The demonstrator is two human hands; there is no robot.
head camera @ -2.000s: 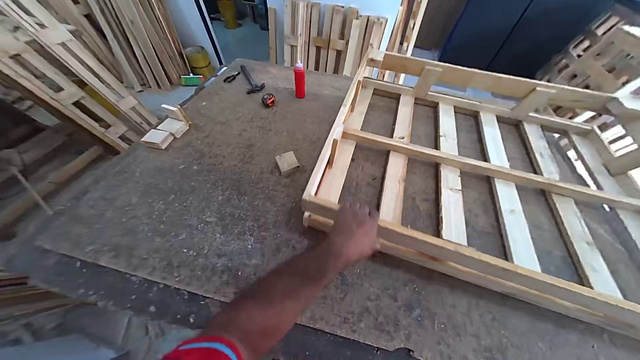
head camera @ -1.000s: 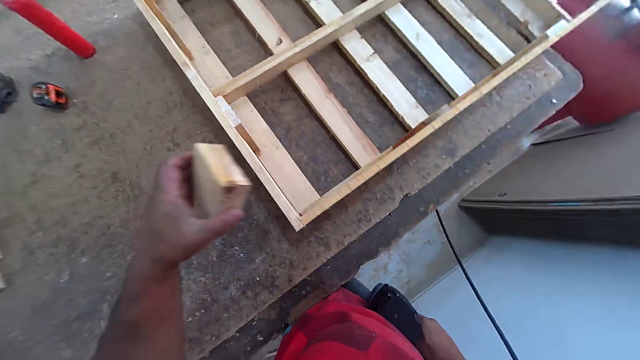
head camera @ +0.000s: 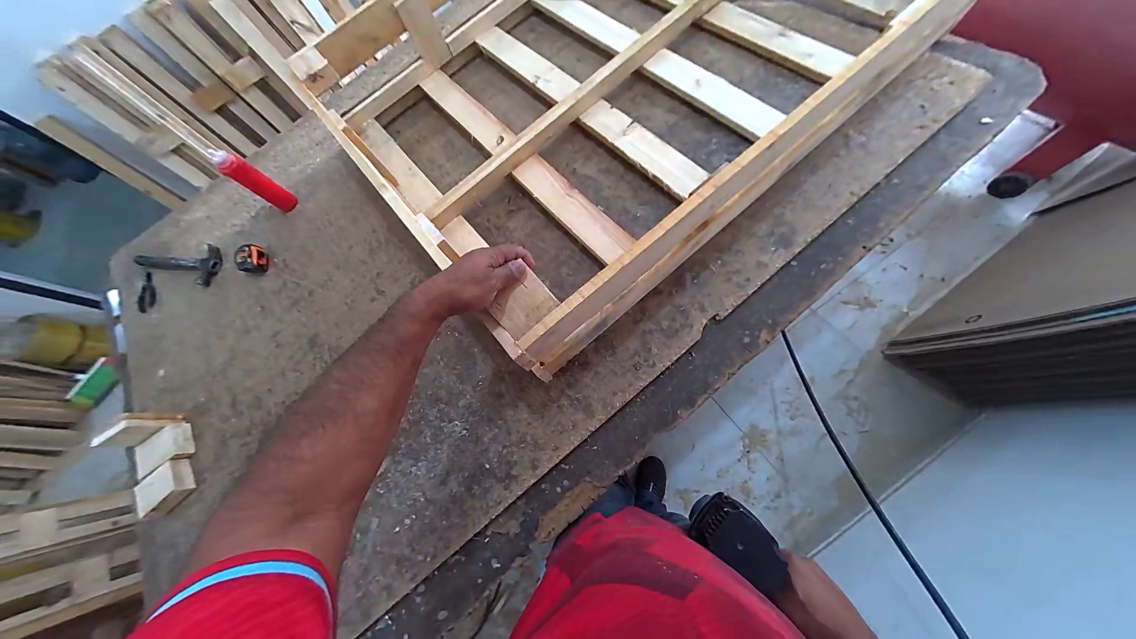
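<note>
My left hand (head camera: 488, 277) reaches over the end board of a pale wooden slatted frame (head camera: 639, 253), close to its near corner. Its fingers are curled down inside the board, and whatever lies within them is hidden. Bare slats and a long middle rail show beyond the hand. At the lower right, my right hand (head camera: 821, 599) is partly visible beside my red shirt, behind a black power tool (head camera: 741, 543) that it appears to hold. Much of that hand is hidden. The frame lies on a worn, dusty workbench (head camera: 426, 524).
A red bottle (head camera: 257, 182), a hammer (head camera: 182, 263) and a tape measure (head camera: 252, 258) lie on the bench. Short wood blocks (head camera: 164, 470) sit at its left edge. Slatted wooden panels (head camera: 177, 89) lean behind. A black hose (head camera: 852, 461) crosses beside stacked brown sheets (head camera: 1029, 302).
One second ago my left hand held a wood block beside the frame; now it is over the frame's end board, near the corner. The view has turned and shifted.
</note>
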